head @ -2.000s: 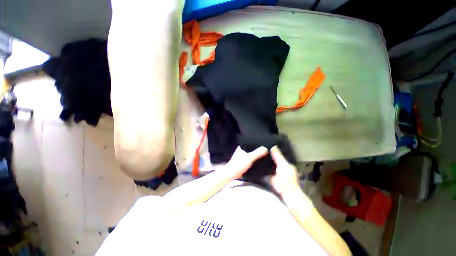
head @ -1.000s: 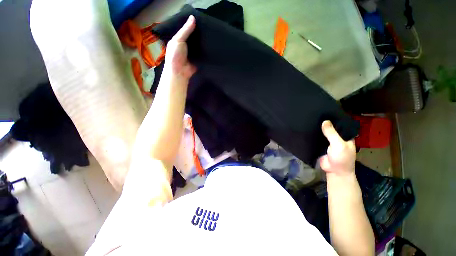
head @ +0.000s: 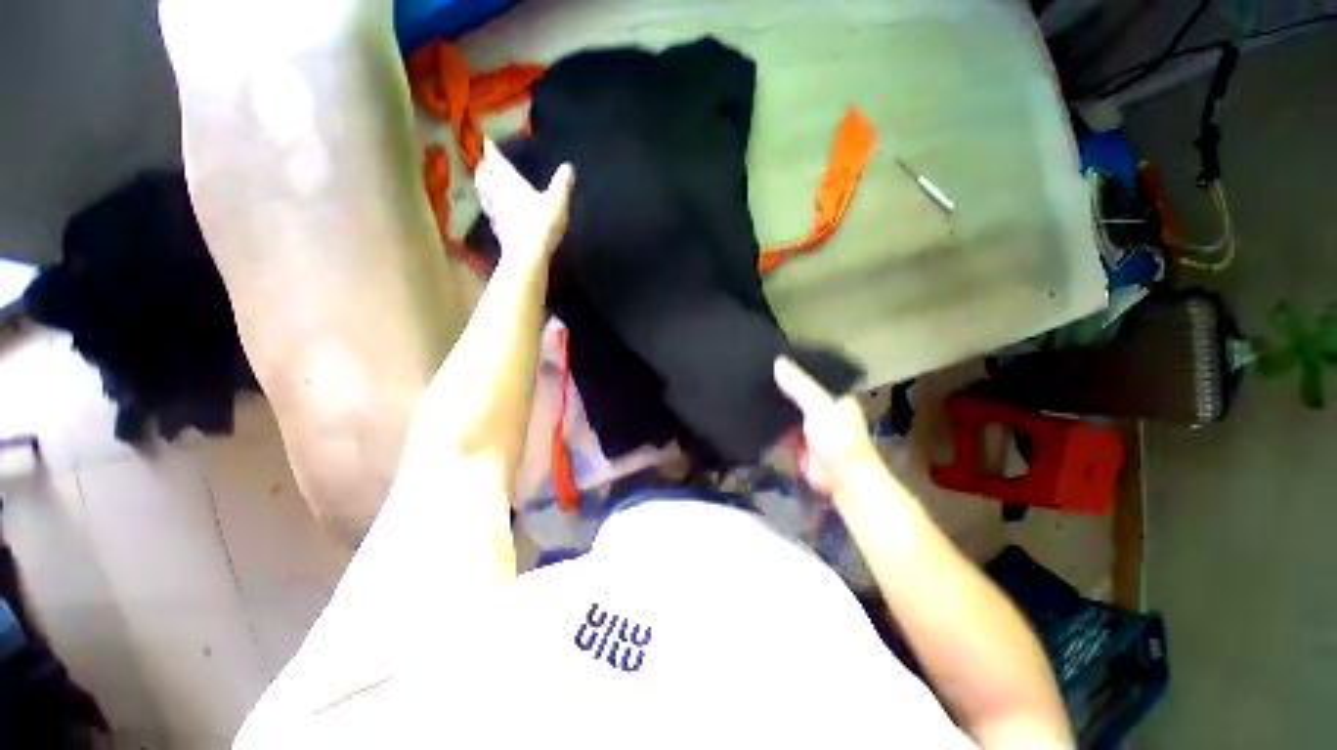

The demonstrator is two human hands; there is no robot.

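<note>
A black cut panel [head: 645, 279] lies over a stack of black panels [head: 711, 95] on the pale pressing table. My left hand [head: 525, 205] is at the panel's far left edge, thumb and fingers spread around it; whether it pinches the cloth is hard to tell. My right hand [head: 824, 425] grips the panel's near right end, thumb on top. Orange strips [head: 466, 95] show at the left of the stack, and another orange strip [head: 843, 173] lies to its right. The lower panels are mostly covered.
A cream padded arm [head: 315, 220] runs along the table's left side, with black cloth [head: 147, 308] beyond it. A white-handled awl [head: 927, 188] lies on the table [head: 982, 88]. A red stool [head: 1026, 457] and dark crate [head: 1107, 659] stand at the lower right.
The panel, earlier held stretched and raised across the table's near side, is now lower and over the stack. My right hand has moved left; my left hand has moved slightly down.
</note>
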